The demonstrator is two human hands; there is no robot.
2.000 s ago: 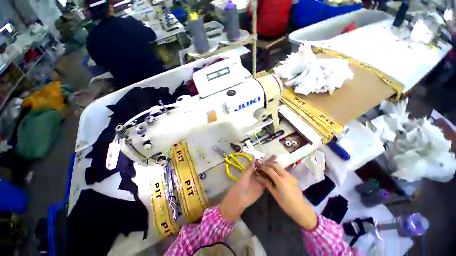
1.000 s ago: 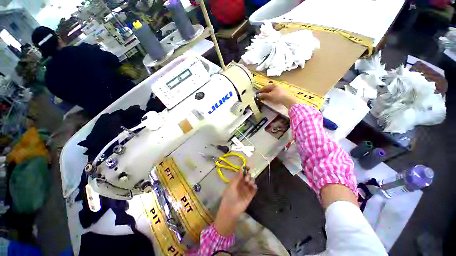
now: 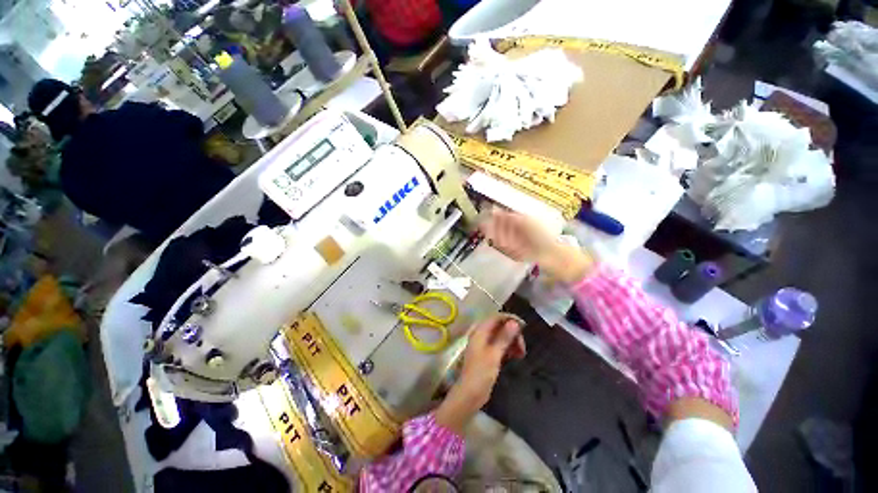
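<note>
The cream-white JUKI sewing machine point(image 3: 318, 250) lies across the bed. My left hand point(image 3: 481, 361) is over the bed's front edge, thumb and fingertips together; anything between them is too small to tell. A fine pale thread point(image 3: 478, 287) runs towards these fingertips. My right hand point(image 3: 520, 236) is at the right end of the machine, by the small recess beside the handwheel; it is blurred, with fingers bent, and its grip is unclear. Yellow-handled scissors point(image 3: 428, 322) lie on the bed left of my left hand.
PIT-marked yellow tape point(image 3: 342, 385) is beside the needle area. Black cloth point(image 3: 207, 260) lies behind and left of the machine. White bunches point(image 3: 510, 91) sit on brown board. A blue-handled tool point(image 3: 601, 220), dark spools point(image 3: 695, 279) and a clear purple-topped bottle point(image 3: 785, 313) are at right.
Since two seconds ago my hands have parted: my right hand went to the machine's right end and has since come down slightly. My left hand has lately moved right. The view has shifted.
</note>
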